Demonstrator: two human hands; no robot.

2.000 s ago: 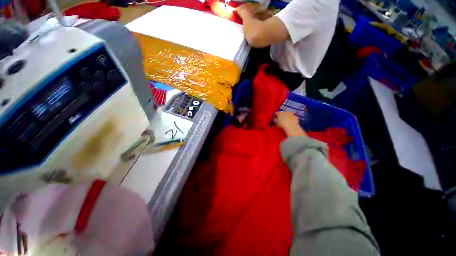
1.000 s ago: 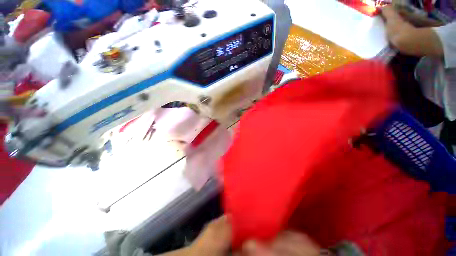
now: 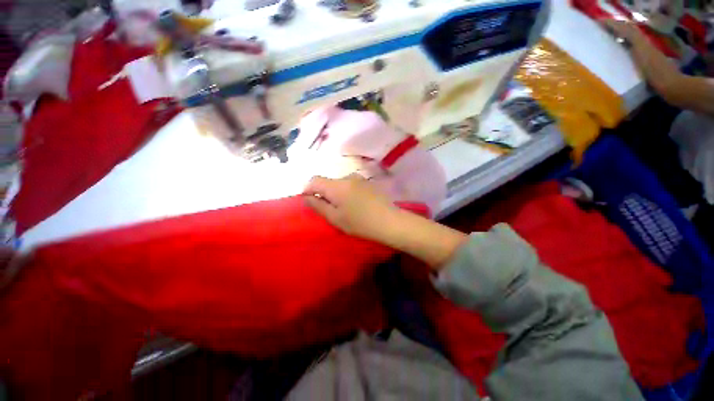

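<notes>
A large red fabric panel (image 3: 227,274) stretches across the table's front edge and hangs toward my lap. My right hand (image 3: 350,205) grips its top edge with fingertips, in front of the sewing machine (image 3: 329,66). A dim, blurred shape at the left picture edge, by the panel's left corner, may be my left hand; its grip cannot be made out. Pale pink pieces (image 3: 356,135) with a narrow red strip (image 3: 400,150) lie on the machine bed beyond my right hand. The presser foot area is washed out by the lamp.
A blue basket (image 3: 650,219) stands at the right, with red fabric (image 3: 564,266) beside and in it. Orange-yellow plastic wrap (image 3: 575,98) lies at the table's right end. More red fabric (image 3: 86,133) lies behind left. Another person's arm (image 3: 665,78) is at upper right.
The red panel has moved left from beside the basket and is now spread along the table's front edge. My right hand has moved up onto the table. The view has turned left.
</notes>
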